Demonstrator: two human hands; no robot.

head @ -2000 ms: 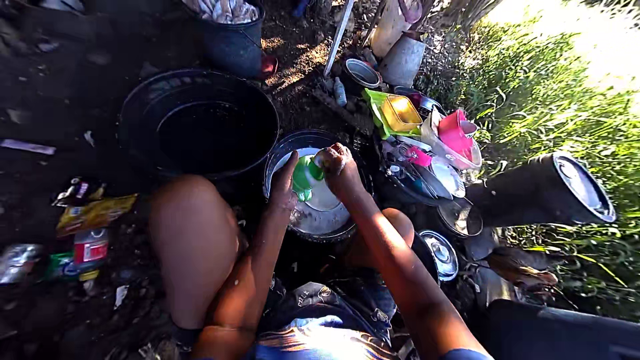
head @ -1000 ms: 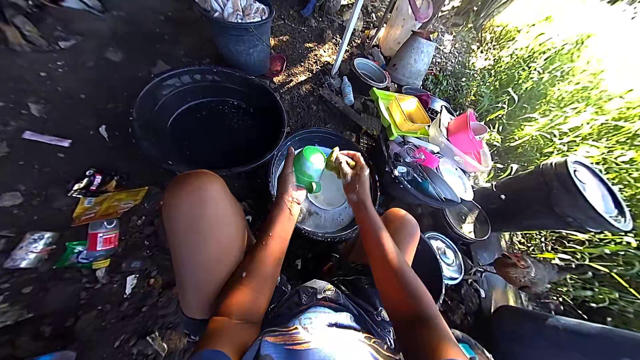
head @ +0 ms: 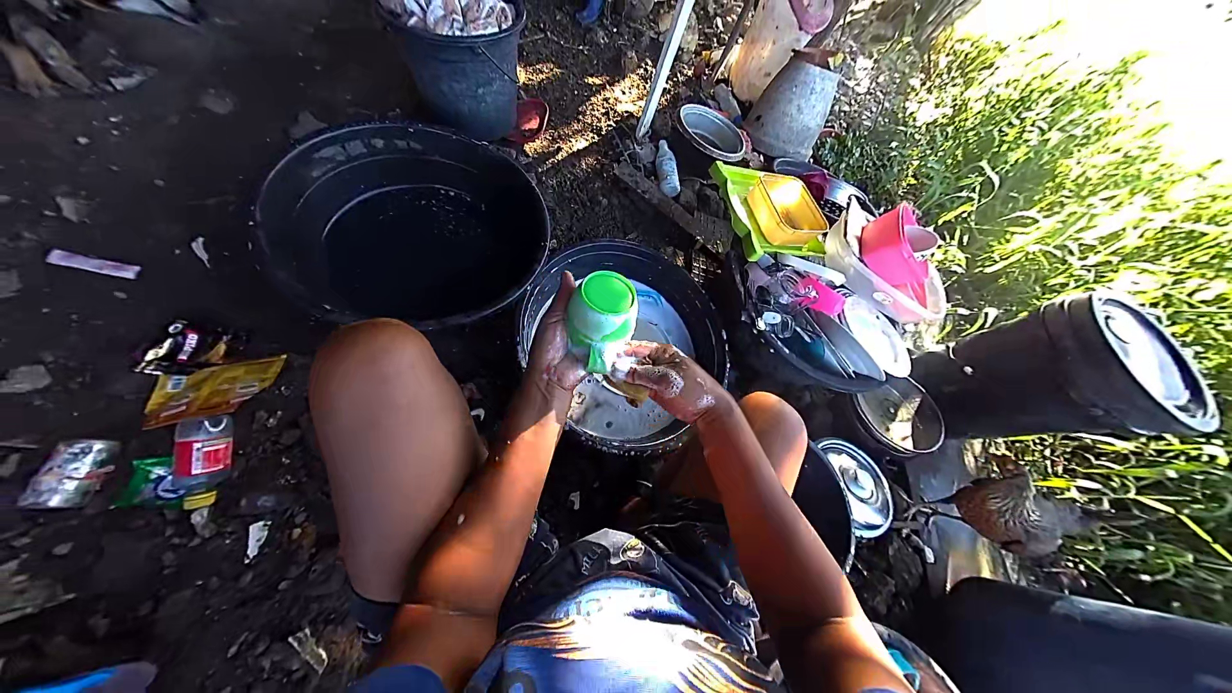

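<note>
Over a black basin of soapy water (head: 707, 318), my left hand (head: 555, 346) holds a green plastic cup (head: 606, 306) with its round base turned up. My right hand (head: 674, 377), wet with suds, is at the cup's lower edge and grips a yellowish sponge or scrubber (head: 624, 388), mostly hidden by the fingers. Something light-coloured lies in the water behind the cup. A larger black basin (head: 404, 217) with dark water stands at the upper left of the soapy one.
Dishes and cutlery fill a basin (head: 818, 356) at right, beside a yellow container (head: 786, 209) and a pink cup (head: 895, 250). A bucket (head: 462, 82) stands behind. Wrappers (head: 212, 390) and a bottle (head: 202, 452) lie left. A chicken (head: 1011, 510) is at right.
The green cup has turned so that its base faces up toward me. My right hand and the sponge have moved down to the cup's lower edge from beside it.
</note>
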